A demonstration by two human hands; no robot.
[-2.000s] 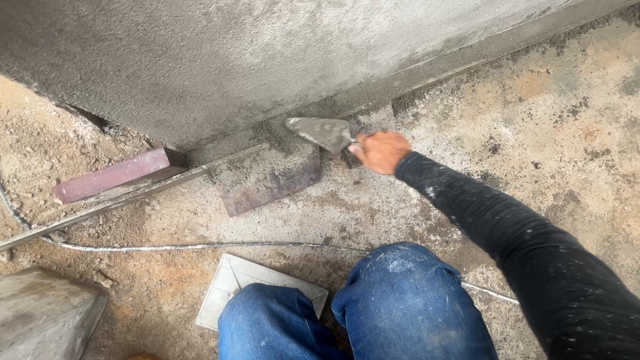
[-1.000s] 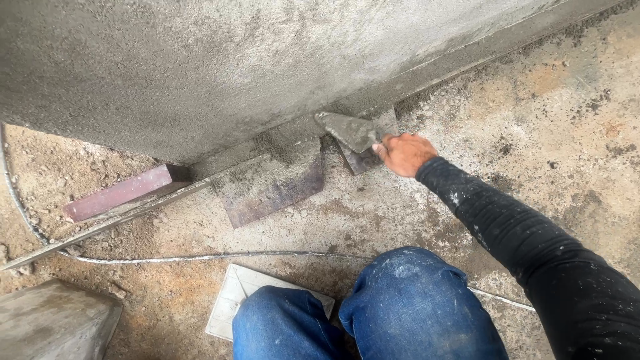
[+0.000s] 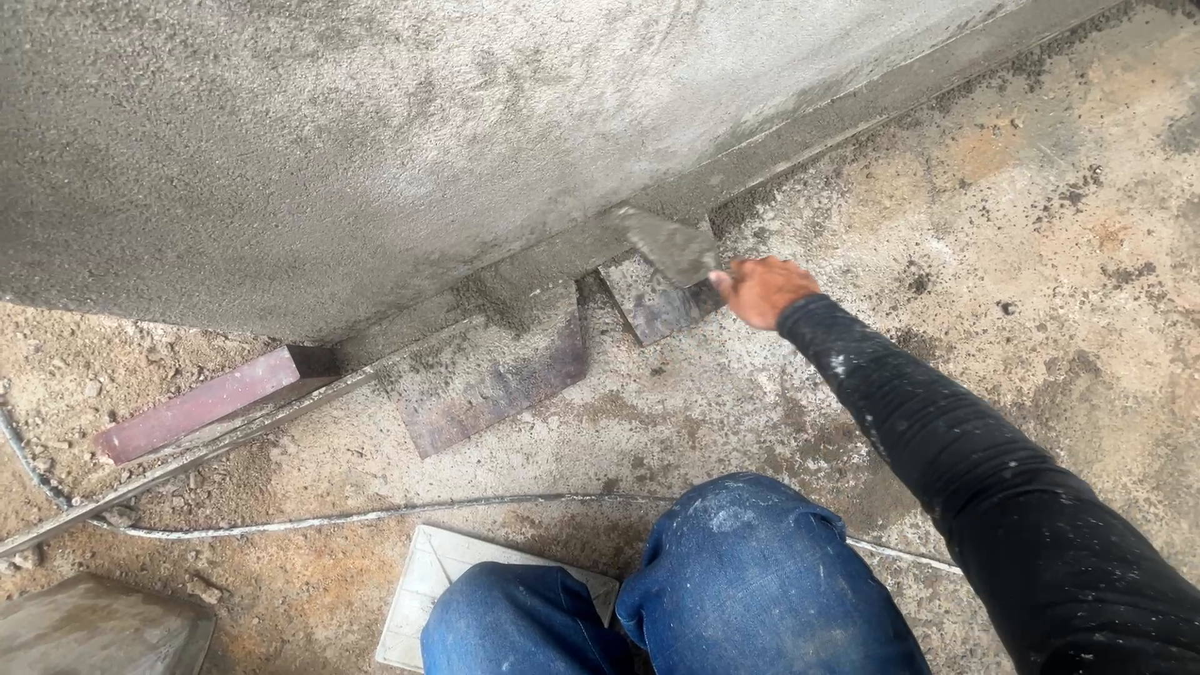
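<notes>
My right hand [image 3: 767,291], in a dark sleeve, grips a pointed mason's trowel [image 3: 670,246] coated with grey mortar. Its blade is slightly blurred and lies over a small flat board [image 3: 656,300] at the foot of the rendered wall [image 3: 375,169]. The blade's tip touches or nearly touches the mortar band [image 3: 562,251] along the wall base. Left of the trowel, a larger flat board [image 3: 506,384] lies on the ground against that band, with mortar spread on its upper part. My left hand is out of view.
A long thin straight strip [image 3: 216,450] runs along the wall line, beside a reddish bar [image 3: 202,403]. A cord [image 3: 375,515] crosses the ground before my knees. A white tile-like slab [image 3: 412,600] lies under my left knee. At lower left stands a grey block-like object [image 3: 103,623].
My right hand and the trowel have shifted right along the wall base. More of the small board now shows beneath the blade than two seconds ago.
</notes>
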